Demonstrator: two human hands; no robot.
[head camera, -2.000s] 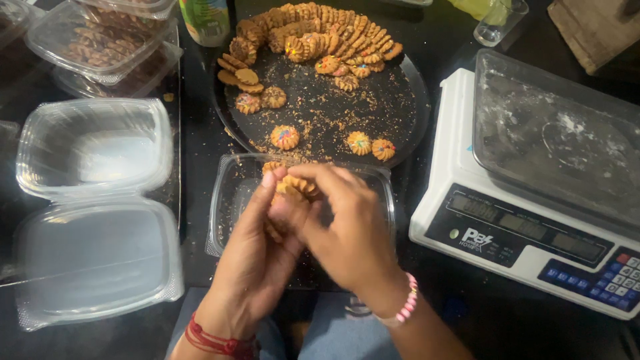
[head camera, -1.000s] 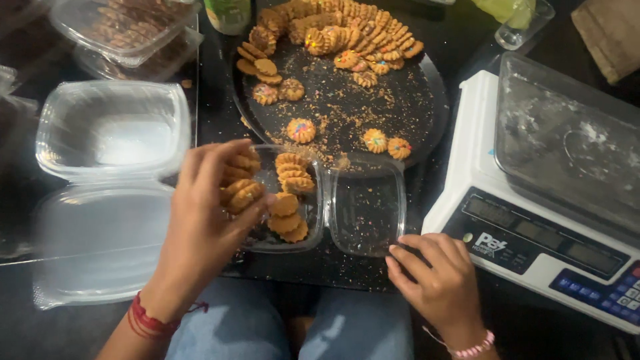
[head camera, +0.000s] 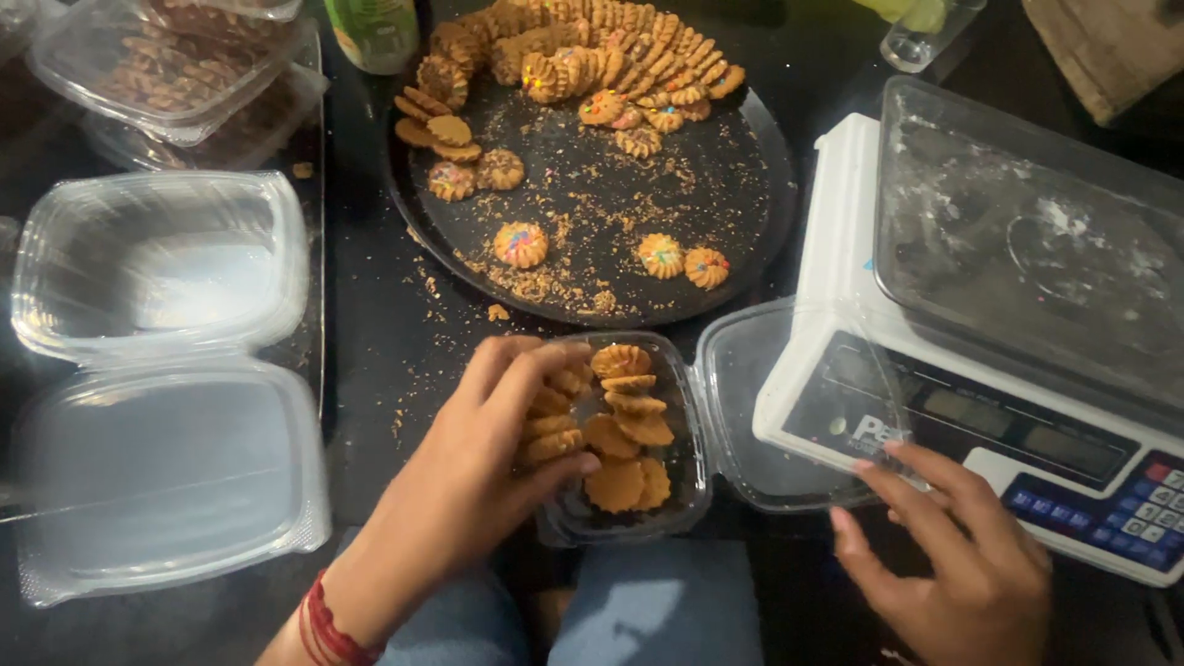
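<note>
My left hand (head camera: 481, 444) grips a short row of cookies (head camera: 552, 435) at the left side of a clear plastic clamshell container (head camera: 708, 416). Inside that container, a column of cookies (head camera: 629, 425) lies along the middle, upright and overlapping at the back and flatter at the front. The hinged lid is folded out to the right, its far edge over the corner of the scale. My right hand (head camera: 953, 546) is at the lid's front right edge with fingers spread, apparently touching it and holding nothing. Behind the container, a round dark tray (head camera: 592, 310) bears many ridged cookies, some with coloured sprinkles, and crumbs.
A white digital scale (head camera: 837, 185) with a clear platform cover stands at right. At left lies another open clamshell (head camera: 166, 472), with stacked filled containers (head camera: 176, 83) behind it. A green bottle (head camera: 375, 37) and a clear cup (head camera: 911, 46) stand beyond the tray.
Two seconds ago both hands were together over the container, holding cookies; they have since parted. From one second ago, my left hand has lowered its cookies into the container, and the lid now overlaps the scale.
</note>
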